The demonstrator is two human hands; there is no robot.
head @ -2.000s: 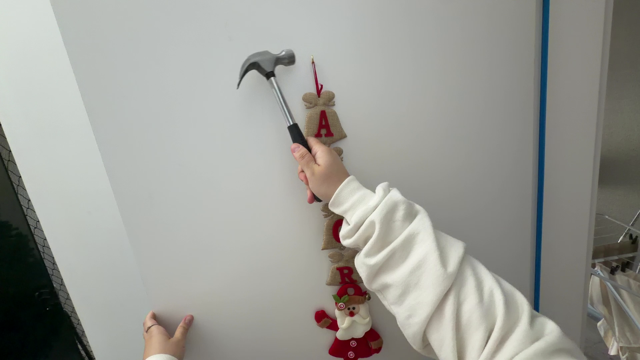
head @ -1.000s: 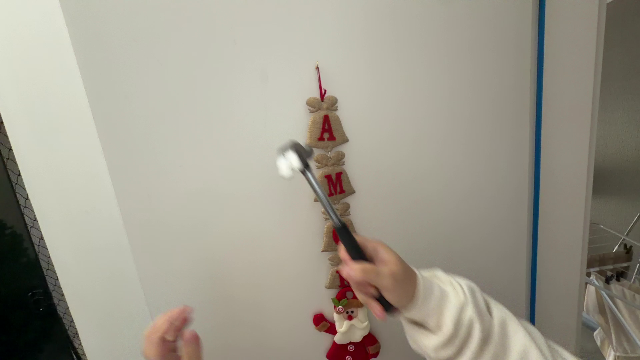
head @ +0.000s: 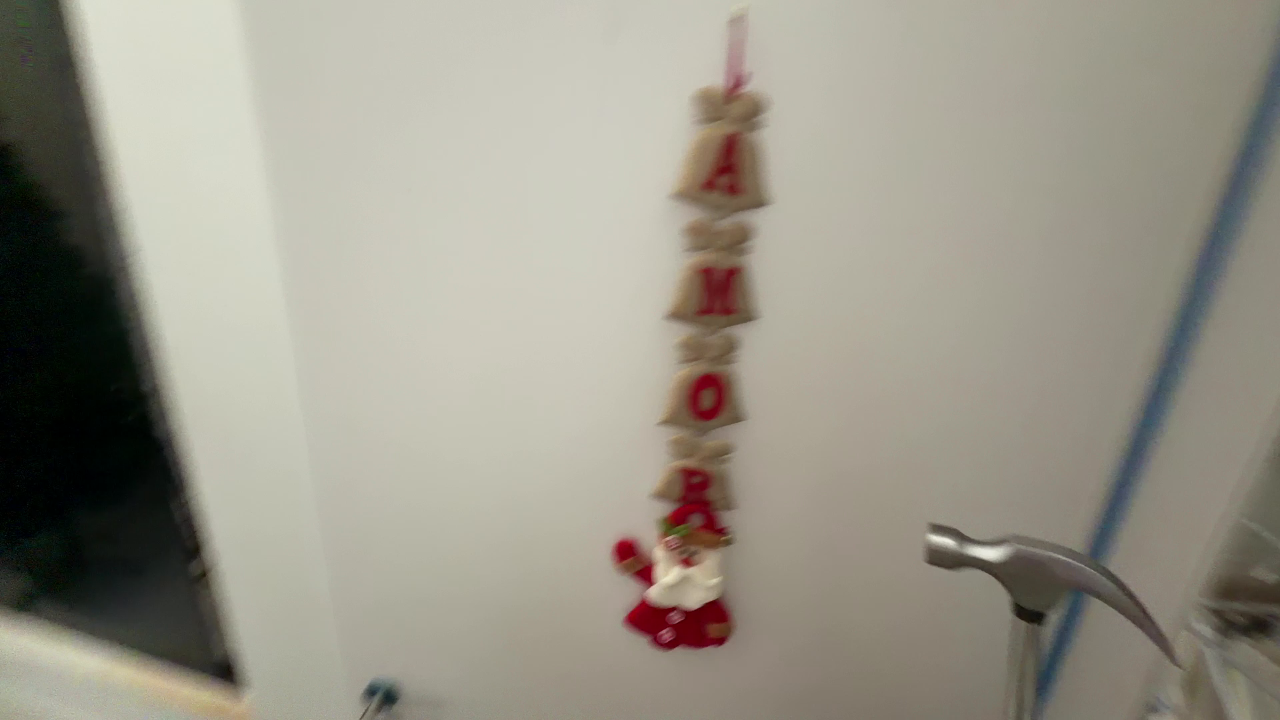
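A burlap Christmas hanging (head: pixel 705 395) with red letters hangs straight down the white wall by a red ribbon from a small fixing near the top edge. A felt Santa (head: pixel 685 590) forms its lower end. To the right of it, a steel claw hammer (head: pixel 1035 570) stands upright, head up, its claw pointing right and its face left; the lower handle is cut off by the frame. Neither my left hand nor my right hand shows, so what holds the hammer is hidden.
Blue tape or a blue strip (head: pixel 1170 370) runs down the right side. A small dark blue object (head: pixel 381 692) shows at the bottom left. A dark window-like opening (head: pixel 80 400) lies at the far left, and a blurred rack is at the lower right.
The hammer has moved from in front of the hanging to its right, and its head now faces the other way. Both hands have left the view. The view has shifted and tilted.
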